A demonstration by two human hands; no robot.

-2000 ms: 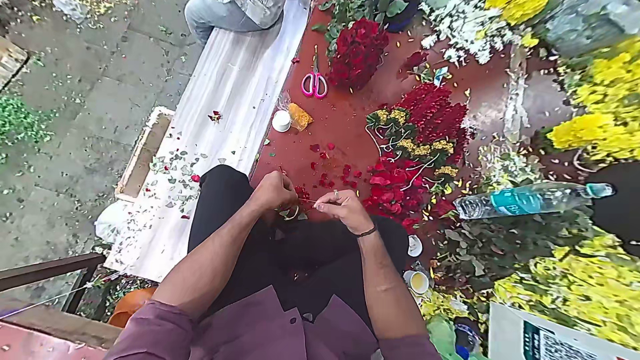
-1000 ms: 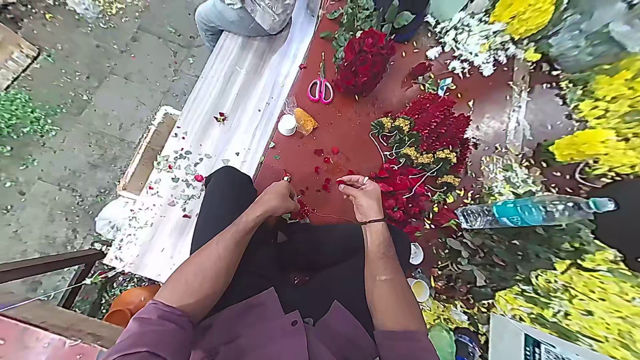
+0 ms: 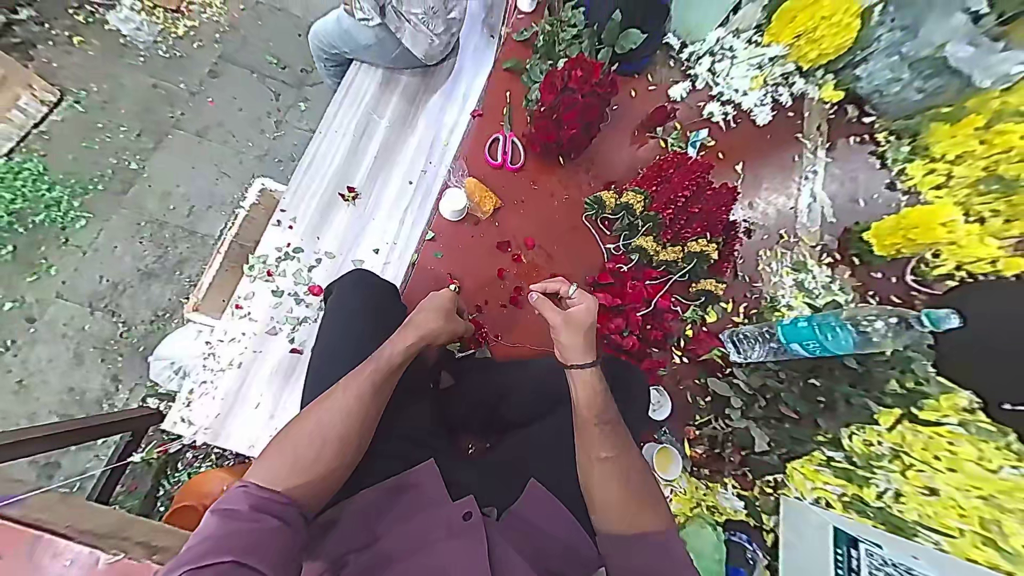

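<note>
My left hand (image 3: 439,318) is closed around a small flower piece above the red surface (image 3: 448,254), near my knee. Dark red petals (image 3: 480,332) hang just below its fingers, with a thin thread (image 3: 524,345) running from them toward my right wrist. My right hand (image 3: 570,316) is raised to the right, thumb and forefinger pinched together; whether they grip the thread is not clear. Loose petals (image 3: 516,296) lie between the hands. Right of my right hand are red roses (image 3: 636,308) and a heap of red garlands (image 3: 684,196) with yellow bands and white strings.
Pink-handled scissors (image 3: 505,150), a white container (image 3: 453,204) and an orange packet (image 3: 482,198) lie ahead. A rose bunch (image 3: 572,104) is beyond. A plastic bottle (image 3: 836,333) and yellow flowers (image 3: 896,472) are at right. A seated person (image 3: 384,36) is at top left.
My right hand has moved up and away from my left hand compared with two seconds ago, when the two were lower over my lap. The scissors and garlands stay where they were.
</note>
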